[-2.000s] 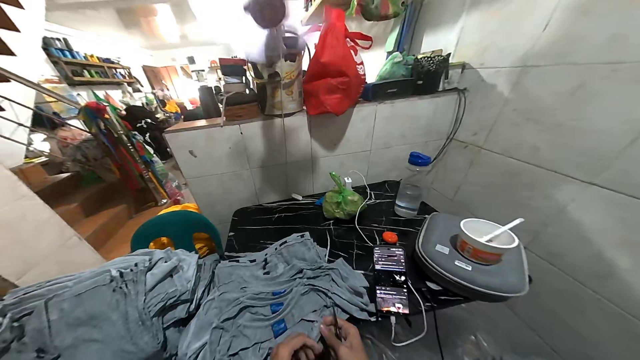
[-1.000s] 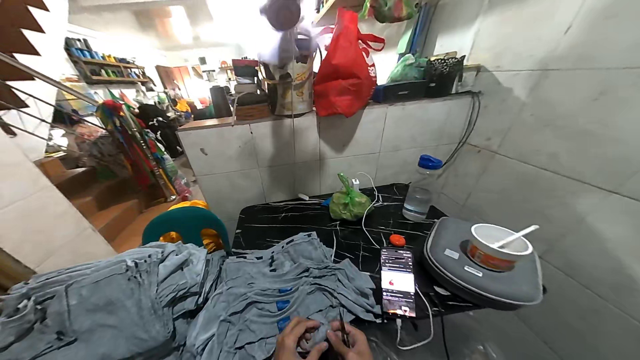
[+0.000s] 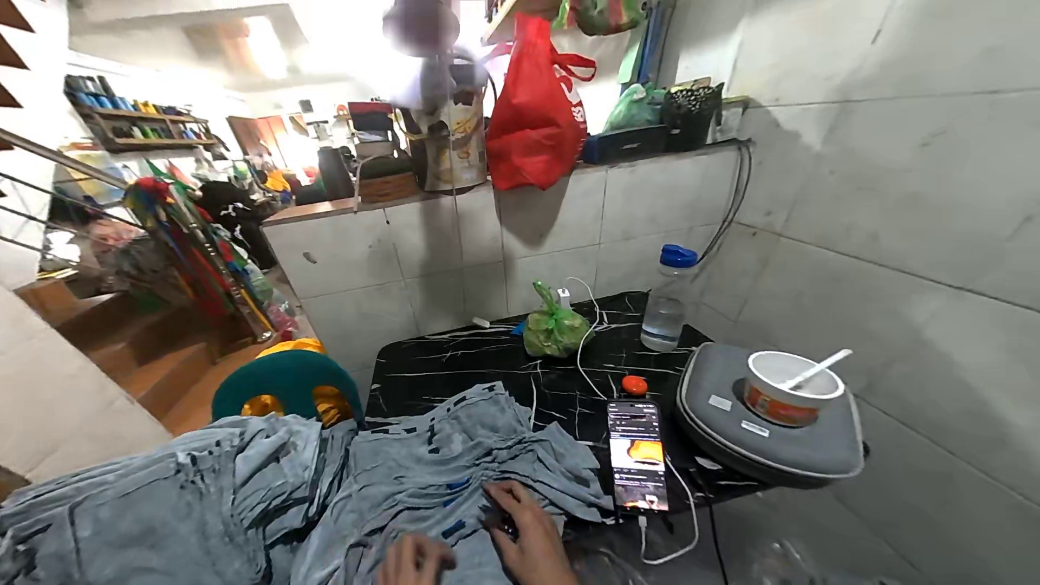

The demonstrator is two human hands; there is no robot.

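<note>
Grey-blue fabric garments (image 3: 439, 455) lie heaped over the near side of a black marble-patterned table (image 3: 455, 357). My left hand (image 3: 416, 559) is low on this cloth, blurred, its fingers bent; whether it grips anything is unclear. My right hand (image 3: 526, 528) rests on the heap farther right, around a small dark object (image 3: 505, 522), too hidden to name. Small dark blue patches (image 3: 453, 528) show on the fabric between the hands. A second stack of the same grey-blue cloth (image 3: 162, 504) spreads to the left.
A lit smartphone (image 3: 638, 457) on a white cable lies right of the cloth. Beyond it are an orange-red cap (image 3: 634, 385), a green plastic bag (image 3: 556, 329) and a water bottle (image 3: 666, 305). A paper bowl (image 3: 792, 390) with a spoon stands on a grey case (image 3: 772, 455). A green chair (image 3: 284, 386) stands left.
My hands were close together at the cloth's near edge; now they are apart, the right one farther up on the fabric. The phone's screen picture has changed.
</note>
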